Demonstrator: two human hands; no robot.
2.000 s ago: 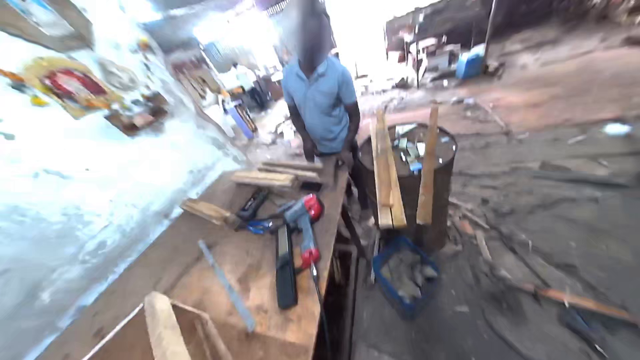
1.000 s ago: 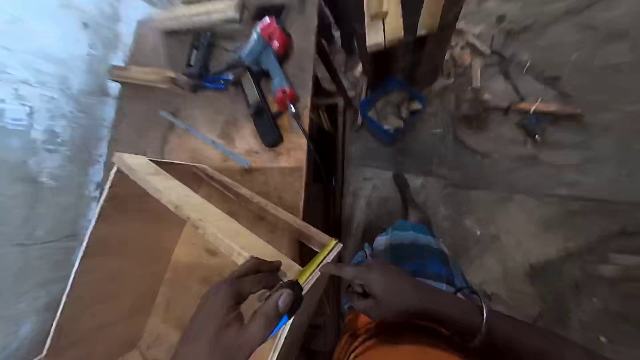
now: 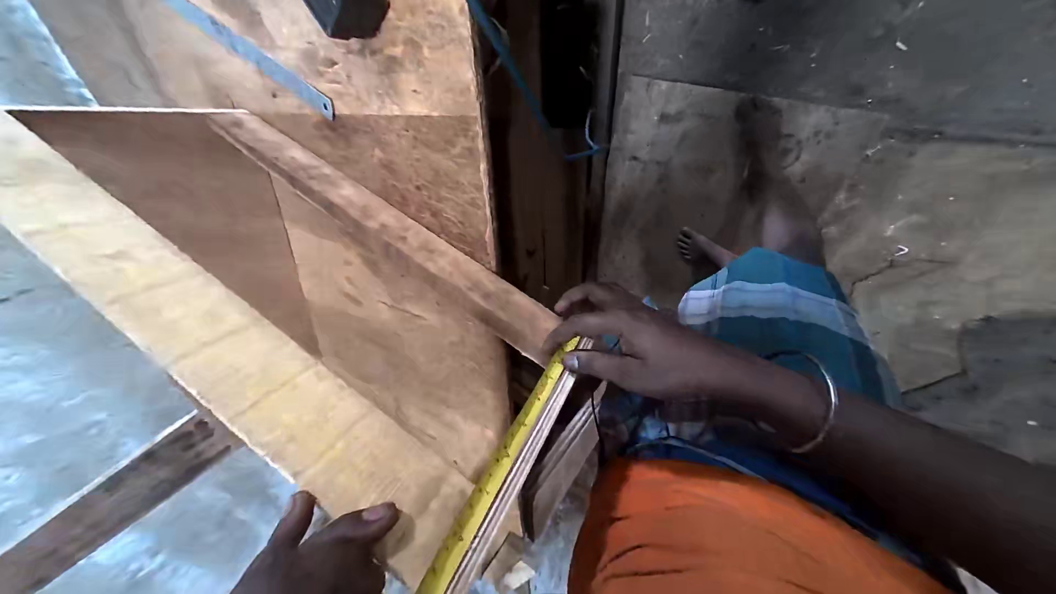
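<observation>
A yellow tape measure blade (image 3: 495, 470) lies extended along the plywood edge of a wooden frame. At its upper end my right hand (image 3: 627, 338) pinches the blade's tip against the frame's corner. My left hand (image 3: 330, 544) is at the bottom, thumb and a finger spread at the edge of the wide pale board (image 3: 223, 346); whether it grips anything below is hidden. The tape's case is out of view. A narrower wooden strip (image 3: 396, 231) runs from the upper left down to the corner under my right hand.
On the plywood bench top (image 3: 396, 49) lie a steel rule or flat metal strip (image 3: 256, 62) and the end of a black object (image 3: 346, 16). A blue cord (image 3: 528, 95) hangs beside the bench's edge. The stone floor (image 3: 825, 165) is at the right, with my foot on it.
The tape blade is drawn out much farther along the frame's edge. My left hand has moved away from my right hand, toward the lower left. The view has come closer to the frame.
</observation>
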